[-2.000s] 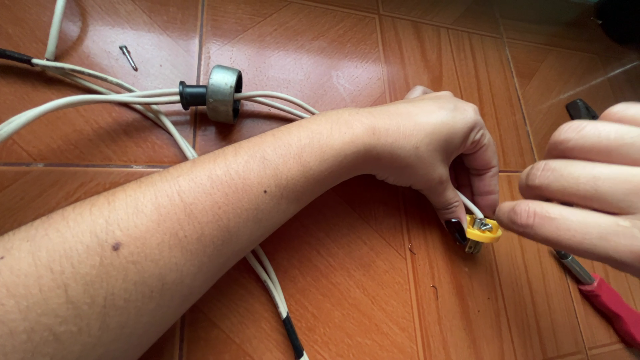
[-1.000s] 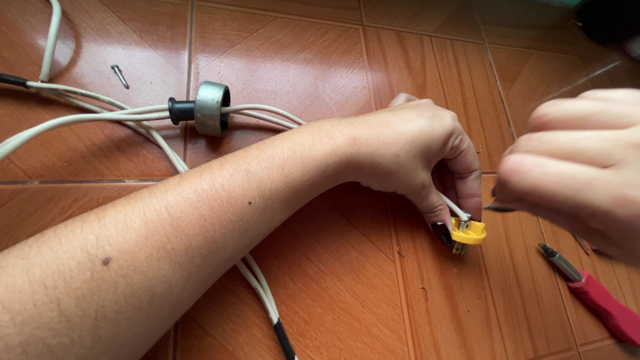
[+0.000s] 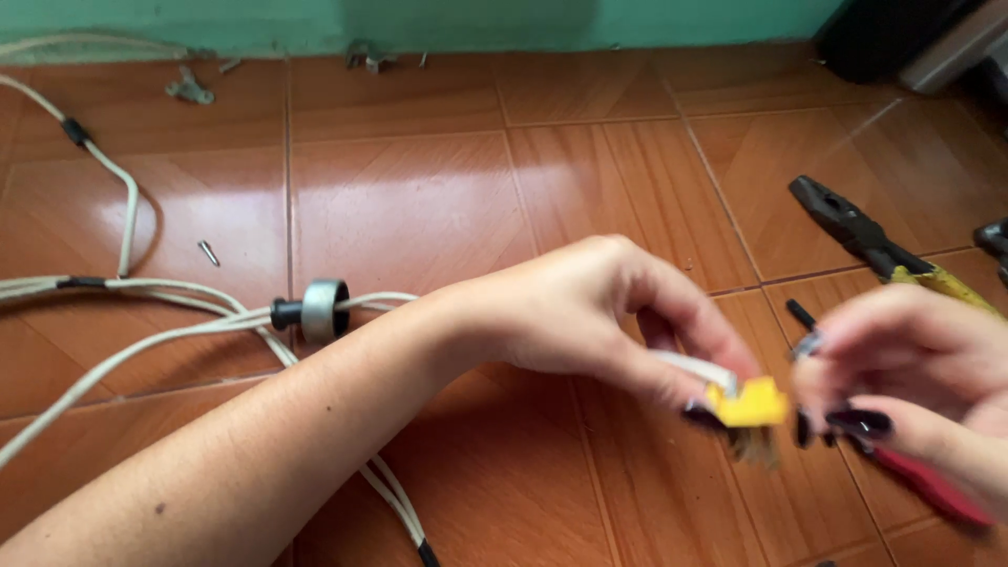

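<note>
Between the thumb and fingers of my left hand [image 3: 630, 331] is a yellow electrical plug insert [image 3: 750, 403], with blurred metal prongs pointing down. A white wire [image 3: 693, 367] runs from under my fingers to its upper side. Just right of the insert is my right hand [image 3: 890, 394], blurred, its fingers bent; a small greyish thing shows at its upper fingertips, but whether it is gripped I cannot tell. A metal ring with a black sleeve [image 3: 321, 311] sits around the white cables, left of my left wrist. Partly behind my right hand lies a red-handled tool [image 3: 933, 488].
Pliers with yellow handles [image 3: 858, 228] lie on the tiled floor at the right. A small screw [image 3: 208, 253] and white cables [image 3: 130, 213] with black tape are at the left. Small metal pieces [image 3: 190, 87] lie near the green wall [image 3: 472, 27]. Dark objects stand at the top right.
The view has tilted up, bringing the wall and pliers into sight. My right hand, which was above and right of the insert a second ago, is now lower beside it. My left hand keeps its hold.
</note>
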